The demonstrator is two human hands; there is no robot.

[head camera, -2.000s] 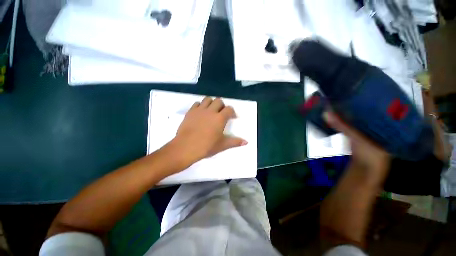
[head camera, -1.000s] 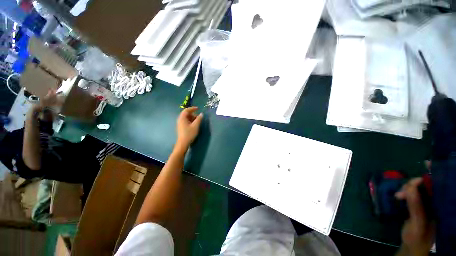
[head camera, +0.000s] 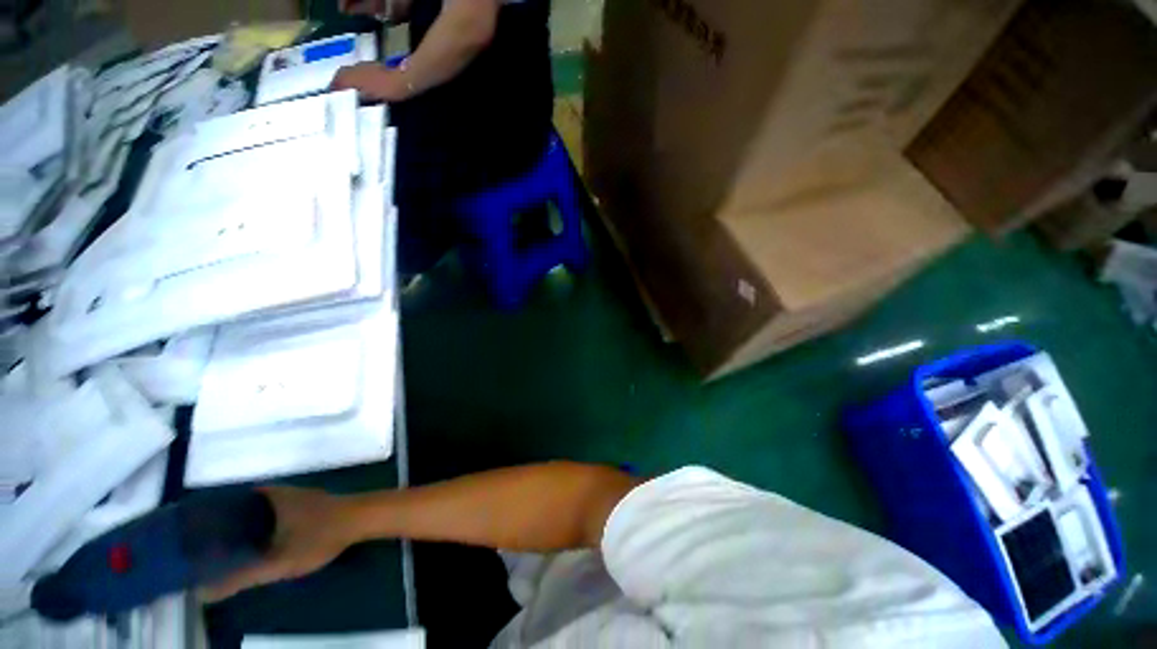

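My right hand (head camera: pixel 302 538) is shut on the cordless drill driver (head camera: pixel 165 555) at the lower left. The drill has a dark blue body with a red mark and is slightly blurred. Its bit cannot be made out. A white panel housing (head camera: pixel 333 640) shows only as a strip at the bottom edge, cut off by the frame. My left hand is out of the picture.
White panels (head camera: pixel 298 380) lie stacked along the bench edge beyond the drill. A person's arm (head camera: pixel 444 51) is at the bench's far end, near a blue stool (head camera: pixel 523 216). Large cartons (head camera: pixel 837 254) and a blue bin (head camera: pixel 895 475) holding white parts stand on the green floor.
The view has swung far to the right, onto the floor, cartons and bin. My left hand has left the picture. My right hand still holds the drill, now at the lower left.
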